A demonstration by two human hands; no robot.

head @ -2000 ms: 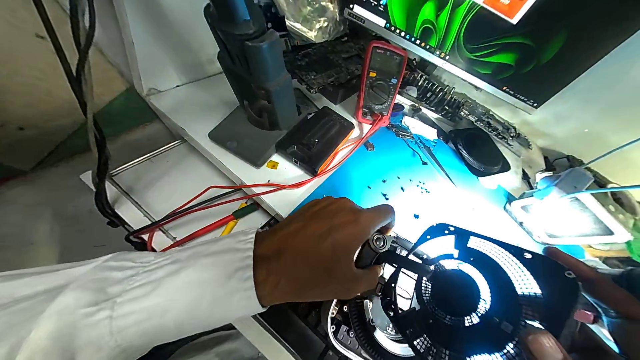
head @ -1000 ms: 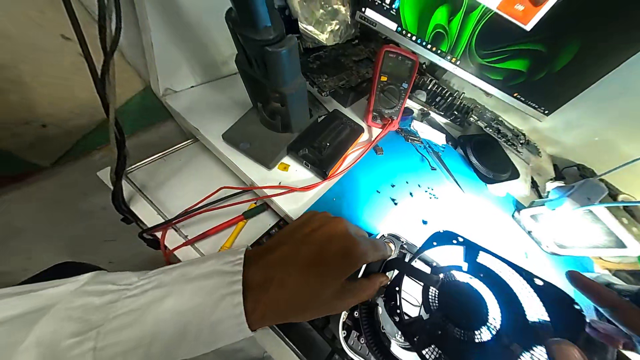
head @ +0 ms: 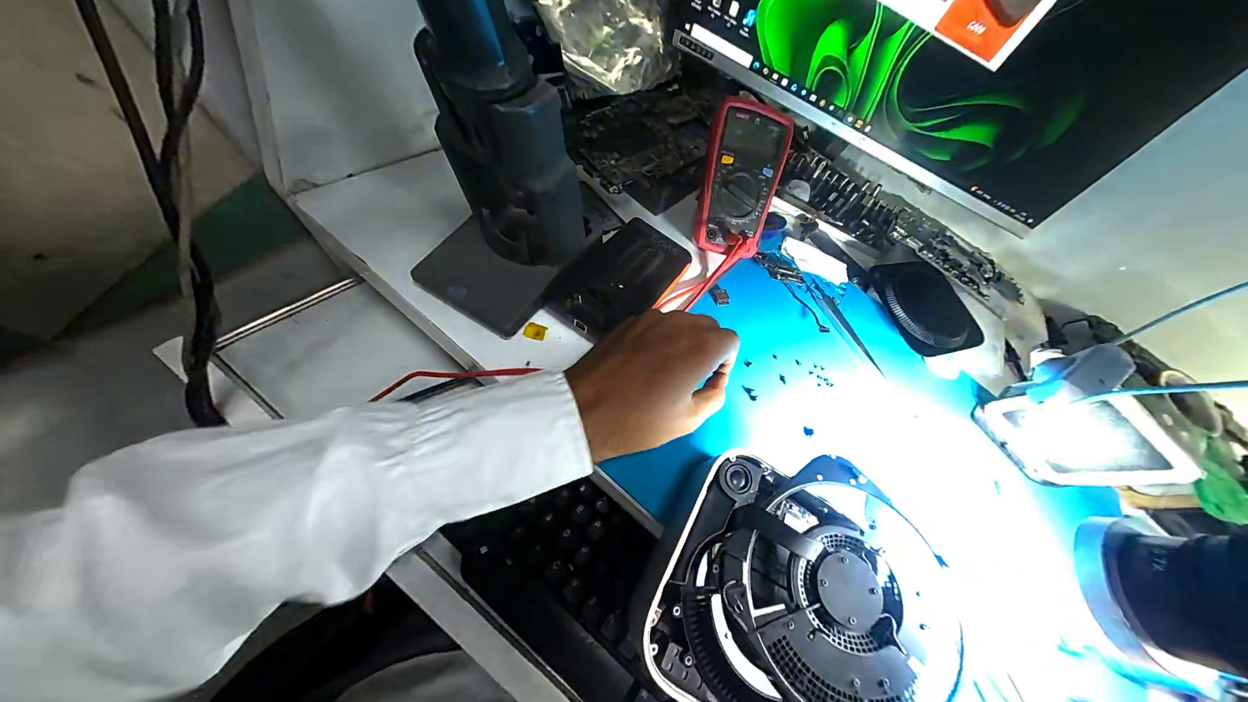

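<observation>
My left hand (head: 655,385), in a white sleeve, is over the left edge of the blue work mat (head: 731,336), beside a black device with an orange edge (head: 624,273). Its fingers are curled; whether anything is between them is hidden. Below and to the right lies an opened rounded-square device housing (head: 673,565) with a black blower fan (head: 848,590) at its middle. The fan's right part is washed out by glare. Small dark screws (head: 819,373) are scattered on the mat. My right hand is not in view.
A red multimeter (head: 746,175) leans below a monitor (head: 936,107). A bright work lamp (head: 1087,439) stands at right, above a dark cylindrical object (head: 1180,595). A black keyboard (head: 556,546) lies under my sleeve. Tweezers (head: 843,327) and a round black part (head: 926,307) are at the back.
My left hand has moved off the fan assembly, up toward the multimeter's leads. My right hand, earlier at the assembly's right edge, has left the view. The fan assembly now lies without a hand on it.
</observation>
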